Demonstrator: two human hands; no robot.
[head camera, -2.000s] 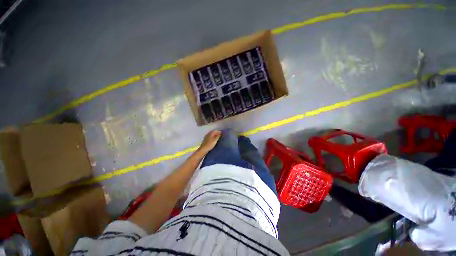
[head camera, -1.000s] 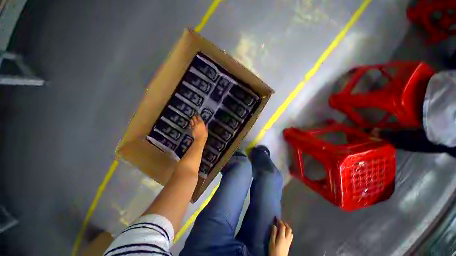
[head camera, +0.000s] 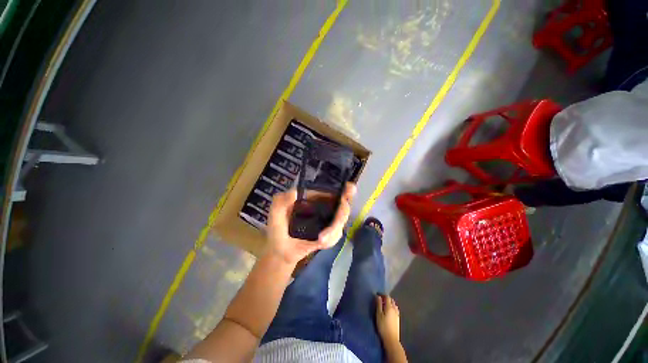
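Observation:
My left hand (head camera: 293, 237) holds a black phone housing (head camera: 320, 188) by its long edges, raised above the carton. The housing has window cut-outs, and the carton shows partly through it. The open brown carton (head camera: 229, 218) stands on the floor, tilted in view. In it lies a tray of black housings (head camera: 278, 177) in rows; the held housing and my hand hide its right part. My right hand (head camera: 387, 310) hangs low beside my right thigh, fingers loosely extended, with nothing seen in it.
Red plastic stools (head camera: 494, 237) stand to the right. A person's pale sleeve (head camera: 604, 138) shows at the right edge. Yellow floor lines (head camera: 439, 99) run on both sides of the carton. Pale metal legs (head camera: 64, 157) stand at the left, and green bench edges curve at both sides.
My left hand has moved from the tray in the carton to above it and now holds a housing. The carton appears smaller and farther away. My right hand stays low by my leg.

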